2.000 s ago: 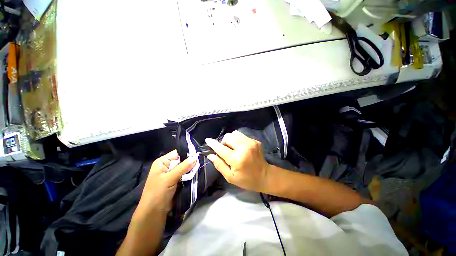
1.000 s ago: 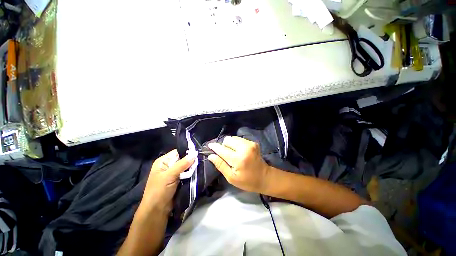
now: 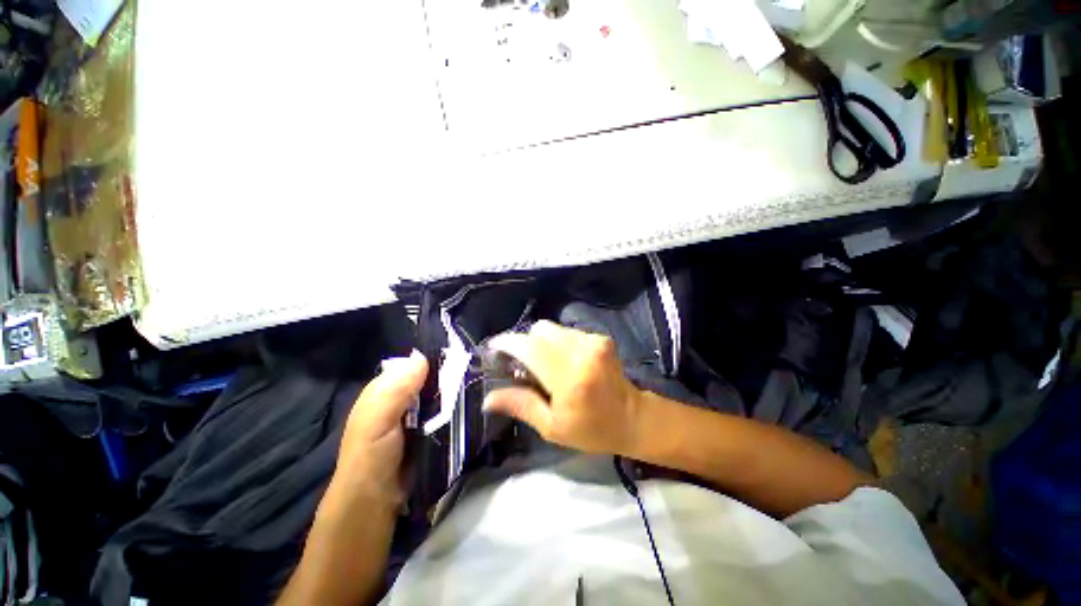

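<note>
A dark garment (image 3: pixel 474 308) with white-striped edges lies over my lap against the table's front edge. A small white label (image 3: pixel 453 375) shows on it between my hands. My left hand (image 3: pixel 388 414) grips the garment's dark band left of the label, thumb on top and fingers hidden behind the cloth. My right hand (image 3: pixel 569 385) is just right of the label, with its fingers curled around a small dark tool, perhaps thread snips (image 3: pixel 507 366), mostly hidden by the fingers.
The white table (image 3: pixel 285 166) spans the view ahead, with brown tape (image 3: pixel 89 189) on its left side. Black shears (image 3: pixel 863 128) and white scraps (image 3: pixel 735 30) lie at the upper right, beside yellow-packed items (image 3: pixel 958 109). Other dark garments (image 3: pixel 237 462) hang below left.
My left thumb has moved off the label to its left, leaving more of the label showing. My right thumb and index finger have spread apart and moved slightly.
</note>
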